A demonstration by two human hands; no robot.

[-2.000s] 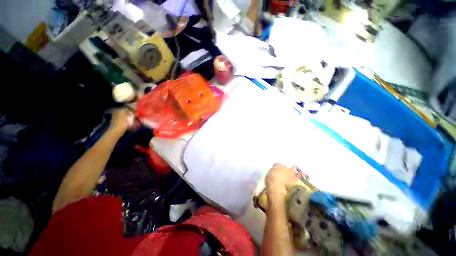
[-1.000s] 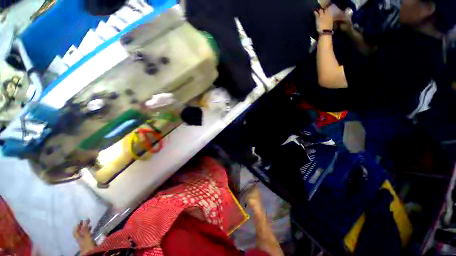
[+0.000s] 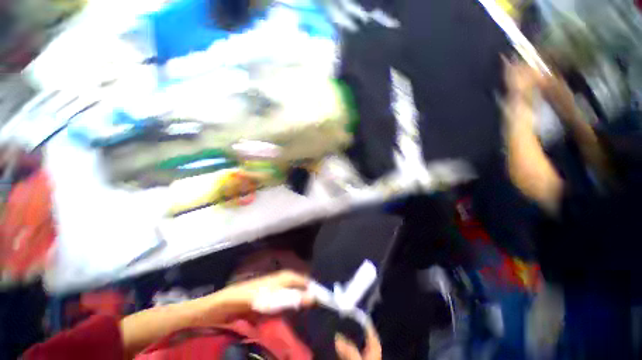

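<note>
The view is strongly blurred. A black-and-white piece (image 3: 355,287) is between my hands over my lap, its white parts up and a dark part below. My left hand (image 3: 280,290) reaches in from the left and is closed on a white part at its near end. My right hand (image 3: 360,346) is at the bottom edge, partly cut off, against the dark part; its grip is unclear.
A cream sewing machine (image 3: 303,130) stands on the white table (image 3: 232,228), with red and yellow scissor loops (image 3: 239,186) on it. Black panels (image 3: 450,77) lie behind. A person's arm (image 3: 524,144) is at right, an orange-red bag (image 3: 28,225) at left.
The view has swung from the white panels to the machine and lap. My left hand has left the table edge and come over my lap, near my right hand. The black-and-white piece now shows between them.
</note>
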